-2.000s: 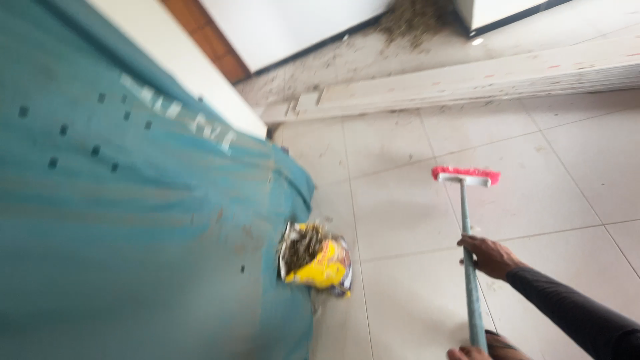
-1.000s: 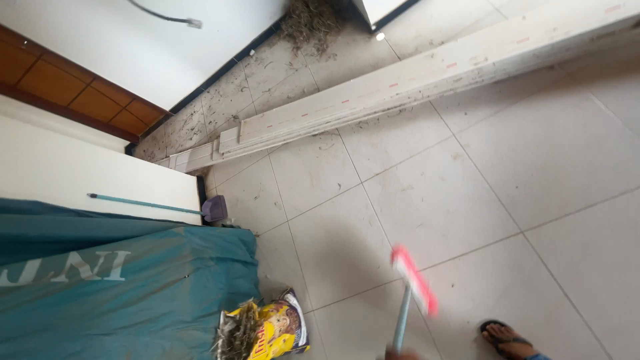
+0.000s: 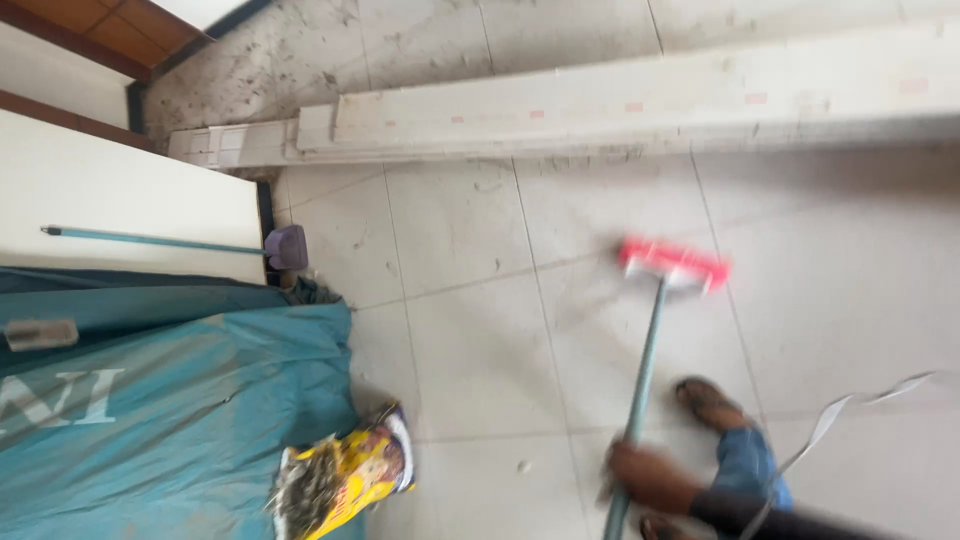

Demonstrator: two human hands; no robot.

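My right hand (image 3: 652, 476), blurred, is closed around the grey-green handle of a push broom (image 3: 675, 266). Its red bristles and white head are above the hand, over the tiled floor, and blurred too; whether they touch the tiles cannot be told. My left hand is out of view. To the left, a yellow printed plastic bag (image 3: 367, 480) filled with dry plant debris lies against a teal cloth cover (image 3: 225, 375). A purple long-handled dustpan (image 3: 286, 247) is beside the end of a white panel.
Long white boards (image 3: 525, 124) lie stacked across the floor beyond the broom. Dark debris (image 3: 247, 82) is scattered near the wall corner. A sandalled foot (image 3: 709, 401) stands right of the handle. A pale strap (image 3: 825, 420) hangs at the right.
The view has shifted a lot. Two hands were on the handle two seconds ago; one shows on it now. The debris pile by the wall has left the view.
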